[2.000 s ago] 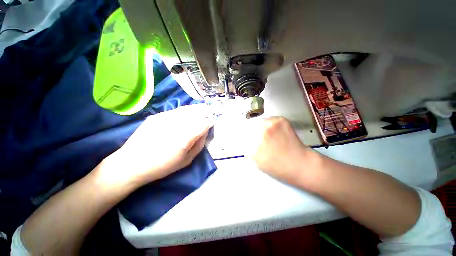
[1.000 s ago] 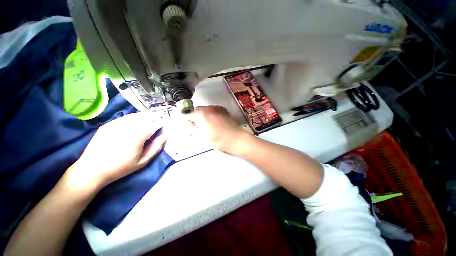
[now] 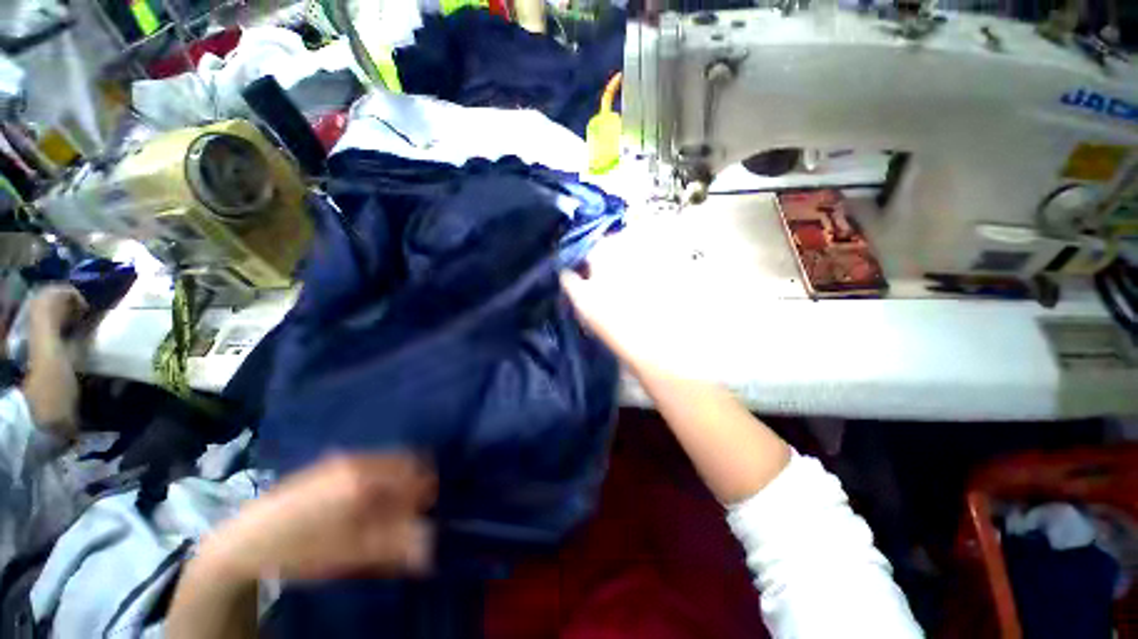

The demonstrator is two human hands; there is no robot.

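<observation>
The navy garment piece is bunched up left of the needle and hangs over the table's front edge towards the lap. My right hand is at the garment's right side, its fingers partly hidden by the cloth. My left hand is blurred in front of the garment's lower part; whether it grips cloth is unclear. The sewing machine stands to the right, and its presser foot and needle are apart from the garment.
A smartphone lies on the machine bed, with dark snips to its right. An orange basket is at lower right. A yellowish machine and another person's arm are at left. White cloth lies behind the garment.
The view has widened and shifted left. The navy garment has moved away from the needle and is bunched higher. My hands have left the needle area, the left one moving down towards the lap.
</observation>
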